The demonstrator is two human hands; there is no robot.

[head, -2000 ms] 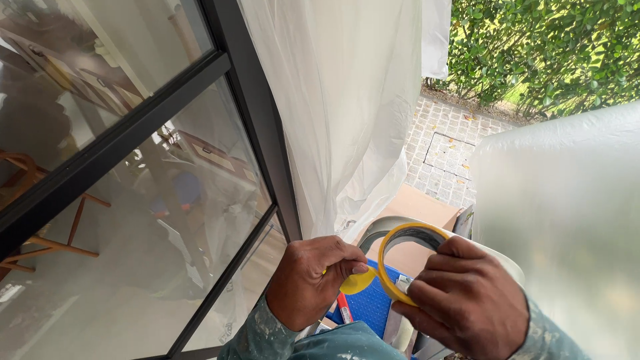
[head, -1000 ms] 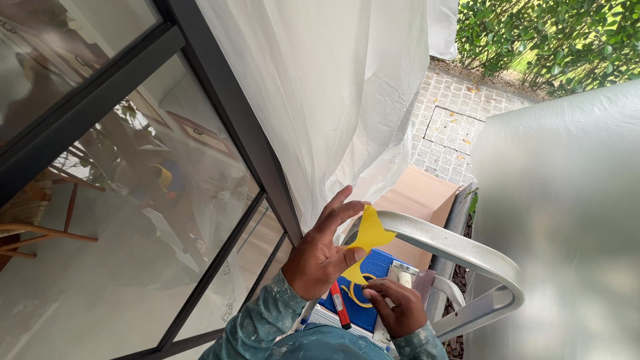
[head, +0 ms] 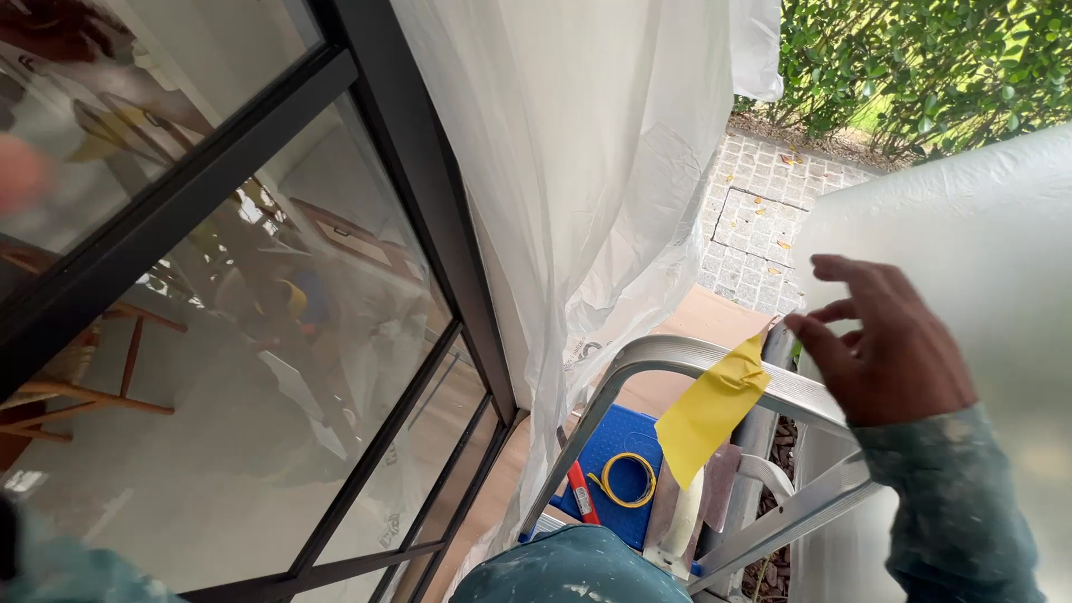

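Note:
My right hand [head: 896, 343] is raised at the right, fingers curved and apart, holding nothing. Just left of its thumb, a crumpled strip of yellow tape [head: 712, 410] hangs on the aluminium ladder's curved rail [head: 649, 347]. Of my left arm only the blurred sleeve [head: 92, 578] shows at the lower left; a blurred fingertip [head: 21, 176] appears at the left edge, and the rest of that hand is hidden. Below the rail, a narrow yellow tape roll [head: 628, 480] lies on the blue ladder platform [head: 615, 427], beside a red-handled tool [head: 582, 494].
A dark-framed glass door [head: 410, 167] fills the left. Translucent plastic sheeting [head: 569, 151] hangs beside it, with more sheeting [head: 988, 251] at the right. A pale-handled trowel [head: 682, 519] lies by the platform. Brown paper [head: 712, 322], stone paving [head: 754, 218] and a hedge [head: 879, 75] lie beyond.
The yellow strip, held in my left hand a second ago, now hangs on the ladder rail. My left hand has moved to the far left, and my right hand has moved up and right.

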